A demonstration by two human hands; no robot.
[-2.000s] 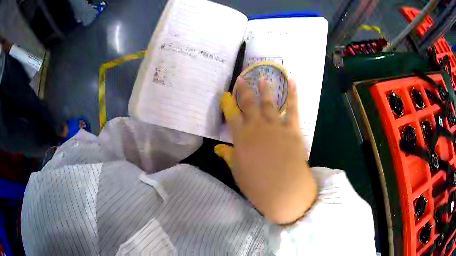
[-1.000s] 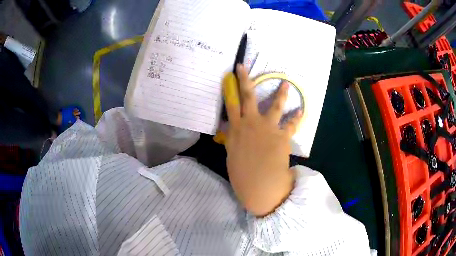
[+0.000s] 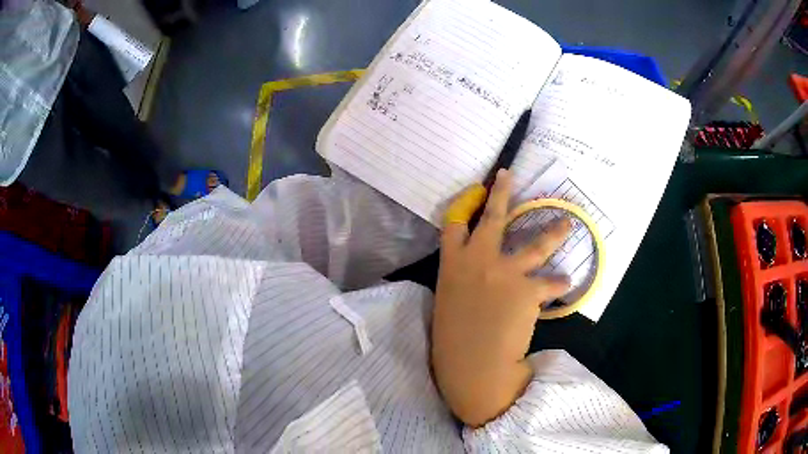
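Observation:
An open notebook (image 3: 434,97) with handwriting on its lined pages lies tilted in front of me. A black pen (image 3: 514,142) lies along its fold. A yellow tape roll (image 3: 595,266) rests flat on the right page's lower part, around a printed grid. My right hand (image 3: 483,310) is palm down at the notebook's lower edge. A finger in a yellow cot and the finger beside it are at the pen's lower end; other fingers reach over the tape ring. Whether they grip the pen is unclear. My left hand is not visible.
An orange-red tray (image 3: 749,355) with black watches stands at the right on the green bench mat (image 3: 660,328). A blue object (image 3: 620,62) shows behind the notebook. A person's dark-clothed leg (image 3: 106,115) is at upper left. Blue-framed racking (image 3: 44,257) is at left.
The notebook, tape and hand appear further right as the view shifts. My hand has slid off the tape's middle towards its left side and the pen. The tape sits lower on the page.

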